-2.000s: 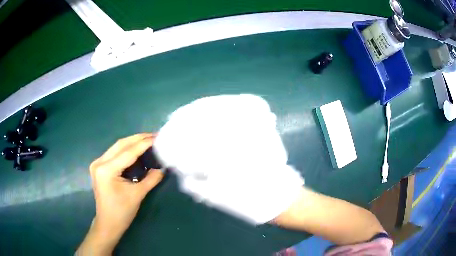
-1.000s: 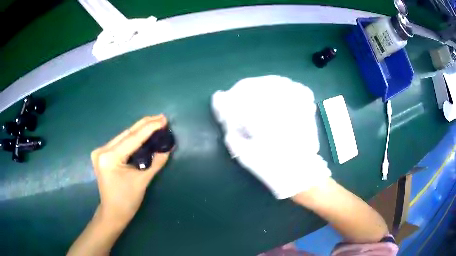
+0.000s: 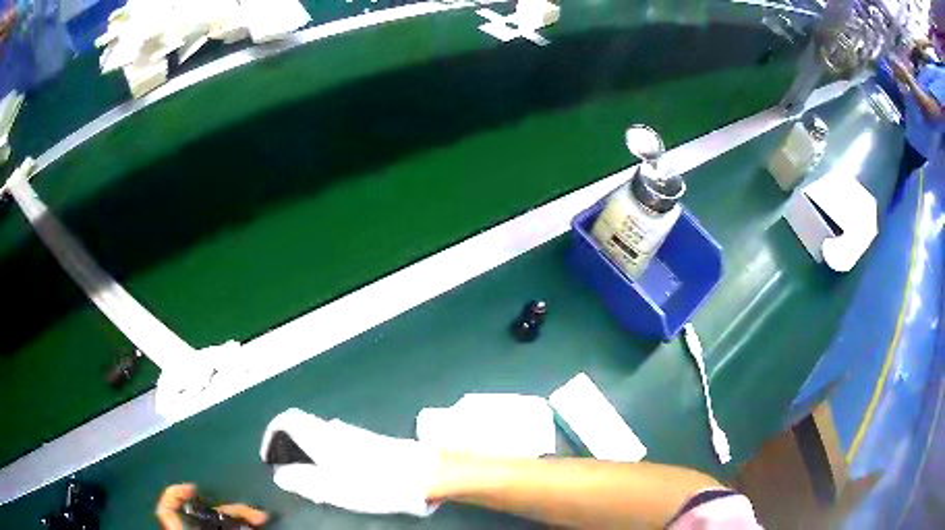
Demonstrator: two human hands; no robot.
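My left hand (image 3: pixel 212 509) is bare, cut off by the bottom edge, and holds a glossy black charger (image 3: pixel 202 511). My right hand (image 3: pixel 358 466) wears a white glove and lies just above and to the right of the left. A dark charger (image 3: pixel 287 449) shows between its thumb and fingers. A white cloth (image 3: pixel 497 422) lies behind my right wrist. A pile of black chargers (image 3: pixel 75 507) sits at the lower left, partly cut off. One charger (image 3: pixel 530 321) stands alone left of the blue bin.
The blue bin (image 3: pixel 691 271) holds a whitish bottle (image 3: pixel 634 228) with its metal top open. A white block (image 3: pixel 601 416) and a white cable (image 3: pixel 706 388) lie nearby. A pale rail (image 3: pixel 414 301) borders the green belt, where a dark part (image 3: pixel 125 369) lies beside the diverter bar (image 3: pixel 95 282).
The view has swung up and right, showing more belt. My right hand has moved left toward my left hand, uncovering the cloth. A dark charger now shows in the glove.
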